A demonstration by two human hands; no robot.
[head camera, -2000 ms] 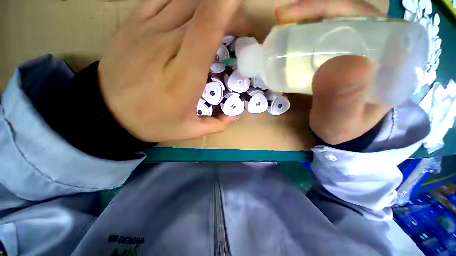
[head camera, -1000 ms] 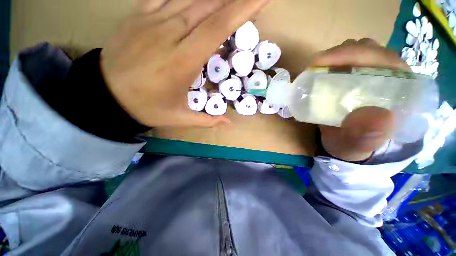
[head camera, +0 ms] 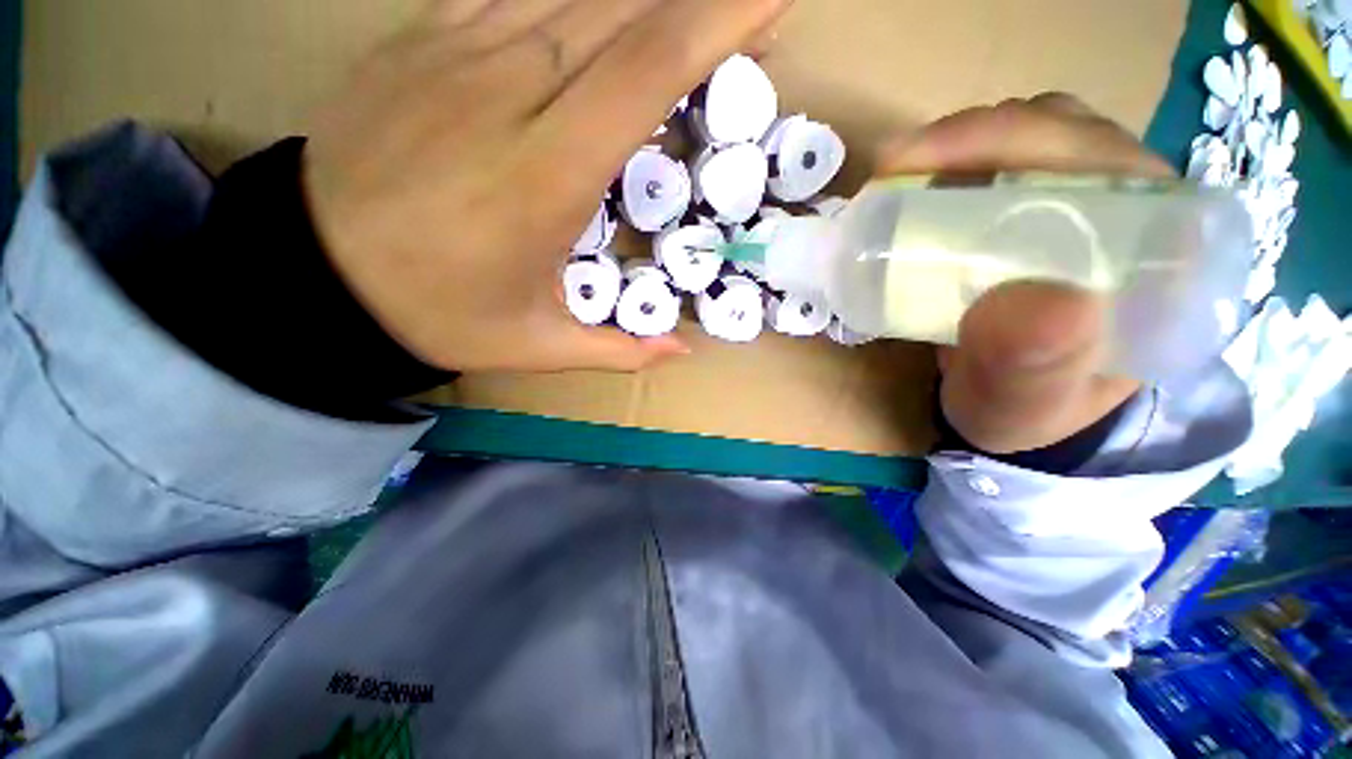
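Note:
Several short white housings [head camera: 648,301] stand upright in a cluster on the brown cardboard sheet [head camera: 830,400]. Some show a small dark hole on top; two at the back have plain white tops. My left hand [head camera: 504,193] lies spread over and around the left side of the cluster and hides part of it; whether its fingers grip a housing cannot be told. My right hand [head camera: 1031,334] holds the translucent glue bottle [head camera: 949,260] on its side, with pale yellowish liquid inside. Its green needle tip [head camera: 741,254] points left, at a housing in the middle of the cluster.
Loose white caps [head camera: 1253,134] lie on the green surface at right. A white crumpled wipe [head camera: 1287,378] lies below them. A yellow-rimmed tray [head camera: 1305,45] is at the far upper right. A blue crate [head camera: 1246,667] is below the table edge at lower right.
Over the last second the bottle has moved slightly left and up, its tip now at another housing. Compared with two seconds ago, more of the cluster shows. My left hand stays beside the cluster.

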